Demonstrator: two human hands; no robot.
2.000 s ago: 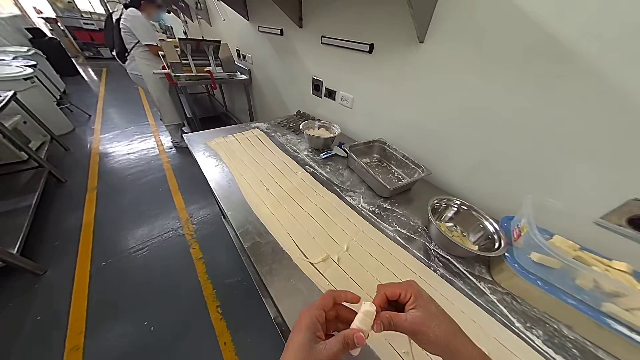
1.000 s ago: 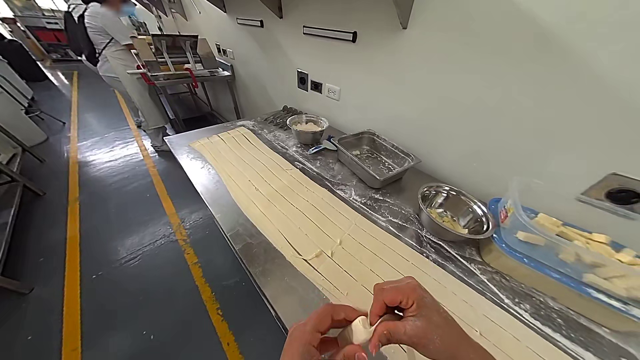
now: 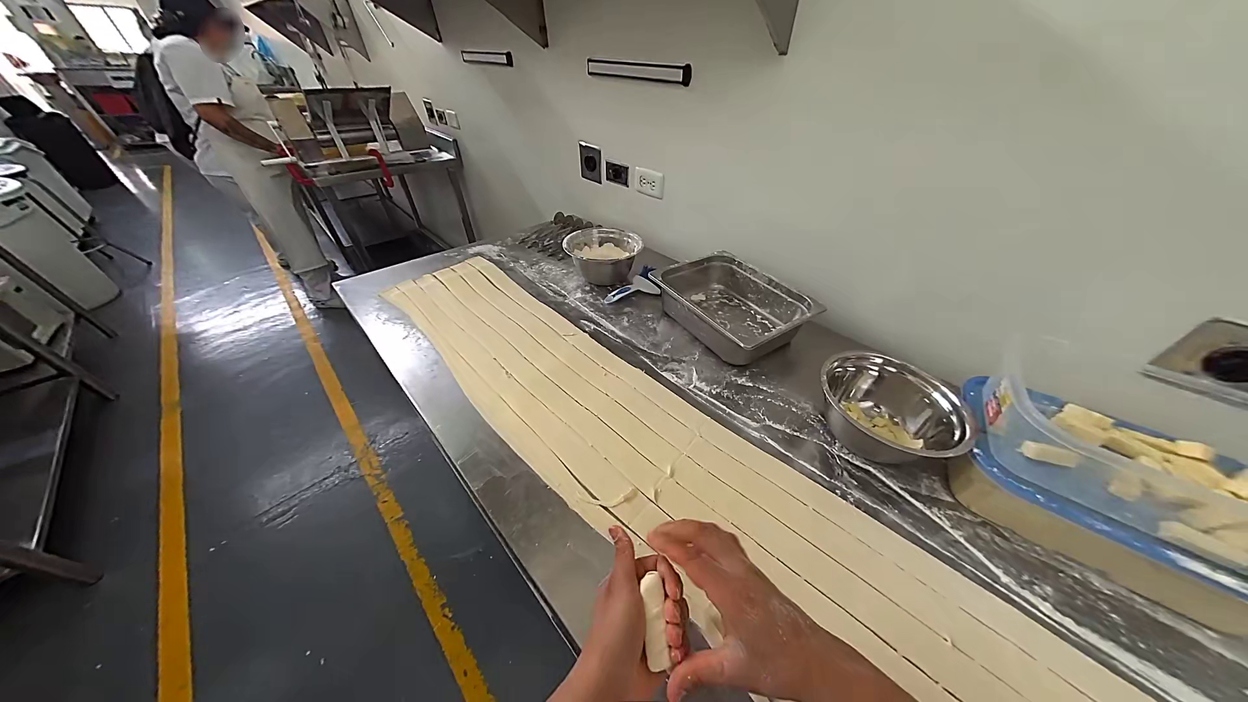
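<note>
A small roll of pale dough (image 3: 656, 622) lies in my left hand (image 3: 624, 624), whose fingers curl around it. My right hand (image 3: 751, 624) is just to the right, fingers apart and bent, close to the fingers of the left. Whether it touches the roll cannot be told. Beneath both hands, a long sheet of dough (image 3: 585, 390) cut lengthwise into strips covers much of the steel table (image 3: 526, 517). Small loose dough pieces rest across the strips just beyond my hands.
Along the wall stand a bowl of flour (image 3: 603, 255), a brush (image 3: 634, 286), a steel pan (image 3: 736, 307), a steel bowl with yellowish bits (image 3: 897, 408) and a plastic container of pale blocks (image 3: 1131, 458). A person (image 3: 234, 136) works at a machine at the back left.
Both hands were together at the dough piece; now my right hand has opened and moved off to the side, while the roll rests upright along my left palm.
</note>
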